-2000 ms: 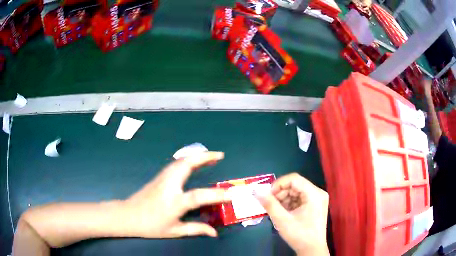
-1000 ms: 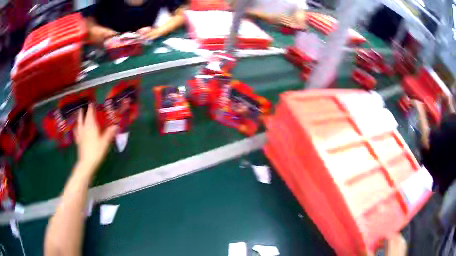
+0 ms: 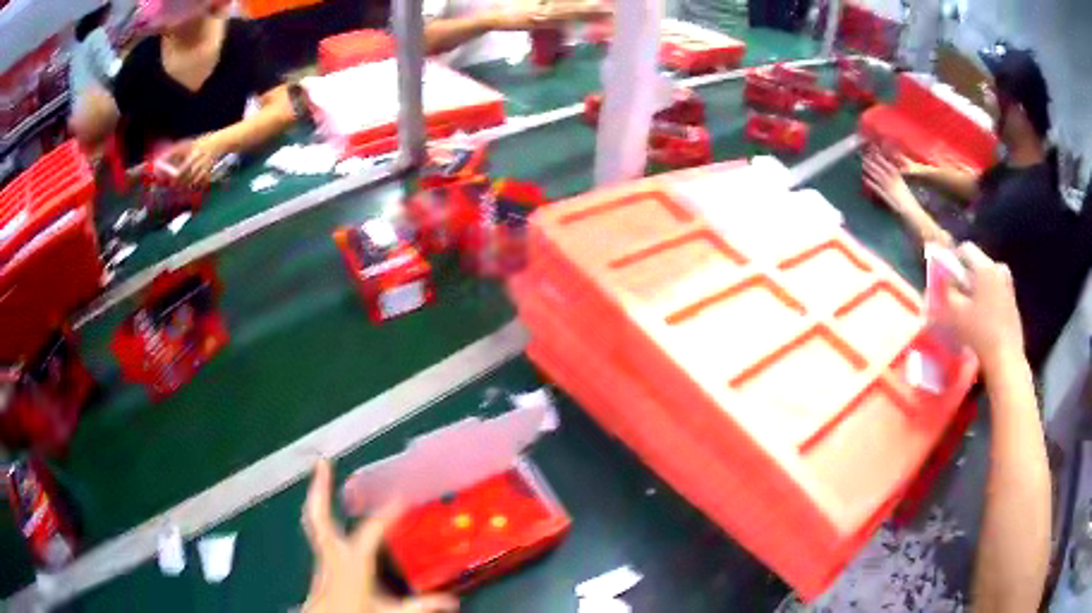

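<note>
A red carton (image 3: 479, 533) stands open on the near green surface, its pale lid raised and small yellow spots inside. My left hand (image 3: 359, 557) is at its left edge, fingers spread, partly cut off by the bottom edge; it seems not to grip it. My right hand (image 3: 984, 305) is raised over the right end of the red tray stack (image 3: 707, 395), pinching a thin flat pale item (image 3: 942, 281). Another white item (image 3: 924, 369) lies in the tray below that hand. The top tray has rectangular pockets.
The green belt (image 3: 287, 359) carries several red cartons beyond the pale rail (image 3: 395, 407). White scraps (image 3: 217, 556) lie on the near surface. A slanting pale post (image 3: 625, 102) rises behind the trays. One person sits across the belt, another works at far right (image 3: 1030, 204).
My left hand has come back from the belt to the near surface, where an open carton now stands. My right hand has risen over the trays with a flat item. The view has shifted.
</note>
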